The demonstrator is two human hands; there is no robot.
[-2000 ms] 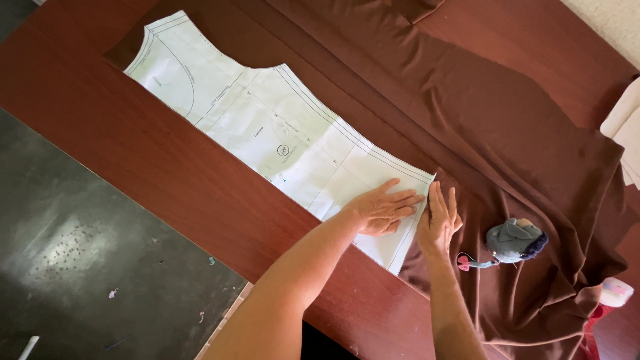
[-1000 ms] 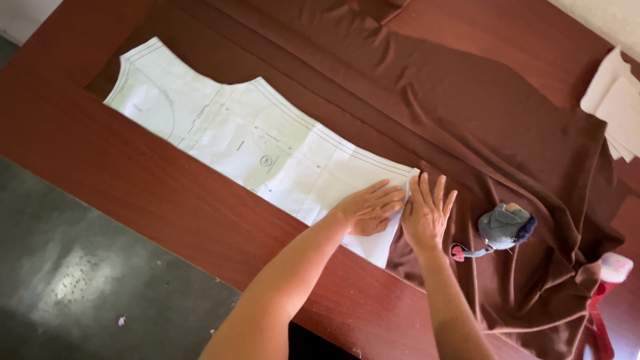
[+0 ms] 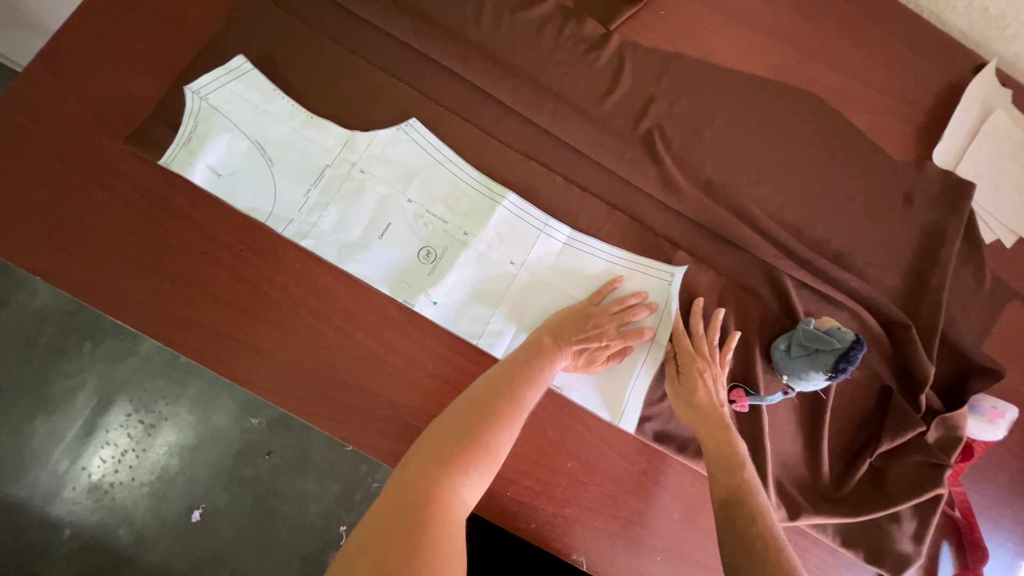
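A white paper sewing pattern (image 3: 448,232) lies on brown fabric (image 3: 768,176) along the near edge of the wooden table. Two small pins seem to stick in the paper. My left hand (image 3: 600,332) rests flat on the pattern near its right end, fingers spread, palm down. Just right of the paper's end edge, my right hand (image 3: 700,360) lies on the fabric with its fingers extended, its thumb side by the paper edge. A blue-grey stuffed pincushion (image 3: 812,352) with a cord and a small pink-red end sits on the fabric to the right of that hand.
The reddish-brown wooden table (image 3: 264,288) runs diagonally across the view. Several paper pieces (image 3: 992,160) lie at the far right. A white and pink object (image 3: 990,418) and a red strap (image 3: 968,512) are at the right edge. The fabric bunches into folds there.
Both hands stay near the right end of the pattern. The right hand's fingers are now lower beside the paper's end edge than one second ago. The view has shifted somewhat.
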